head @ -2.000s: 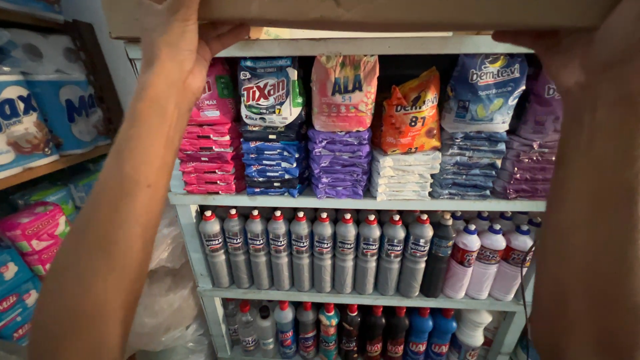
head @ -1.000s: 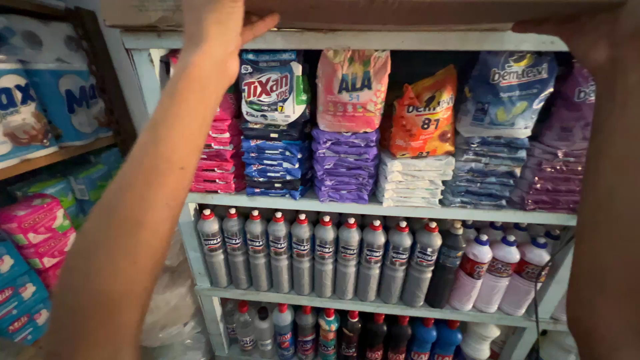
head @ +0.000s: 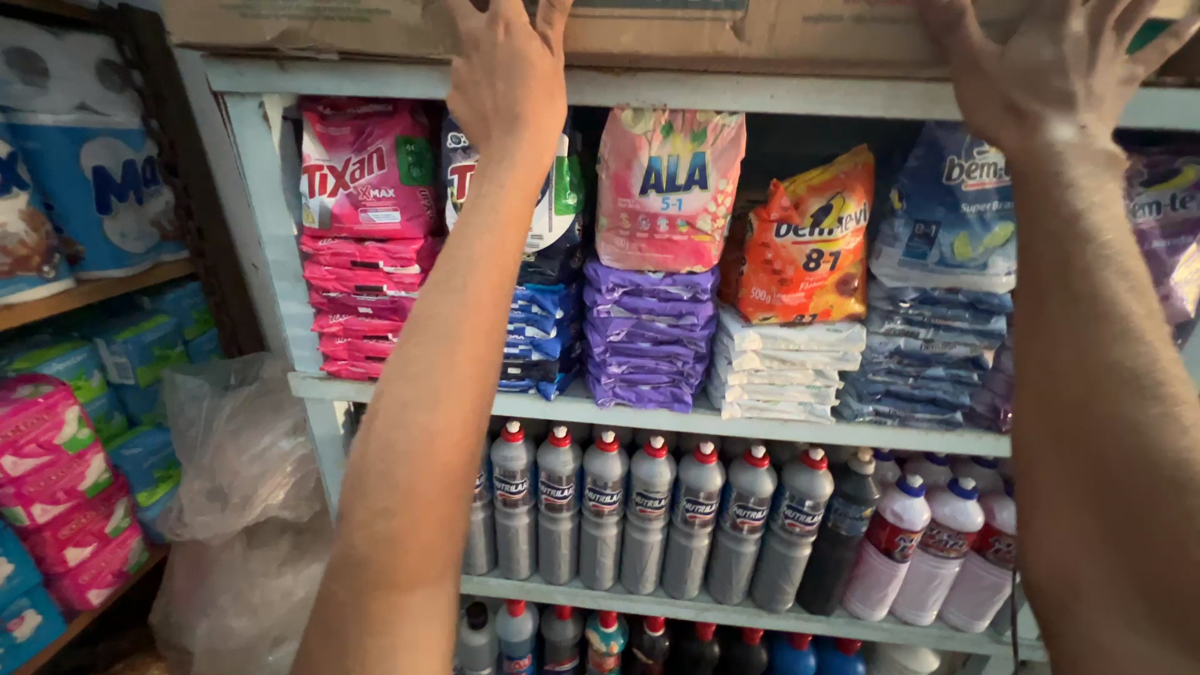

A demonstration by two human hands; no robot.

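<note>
A cardboard box (head: 675, 42) lies along the top of a pale blue shelf unit (head: 712, 89). My left hand (head: 511, 80) is raised against the front of the box, its fingertips cut off by the top edge of the view. My right hand (head: 1050, 75) has its fingers spread against the box front farther right. Below the hands stand laundry powder bags: a pink Tixan bag (head: 366, 173), a pink Ala bag (head: 670, 187), an orange bag (head: 811, 244) and a blue bag (head: 947, 206), above stacks of flat packs. My left forearm partly hides a dark Tixan bag (head: 562, 202).
Grey bottles with red caps (head: 605, 516) and white-pink bottles (head: 891, 553) line the middle shelf; more bottles (head: 605, 642) stand below. At left are toilet paper packs (head: 112, 187), pink packs (head: 66, 487) and a clear plastic bag (head: 244, 450) beside the shelf frame.
My hands, earlier at the underside of the box near the top edge, are now against its front with fingers spread. The box now rests on the shelf top. The view has shifted.
</note>
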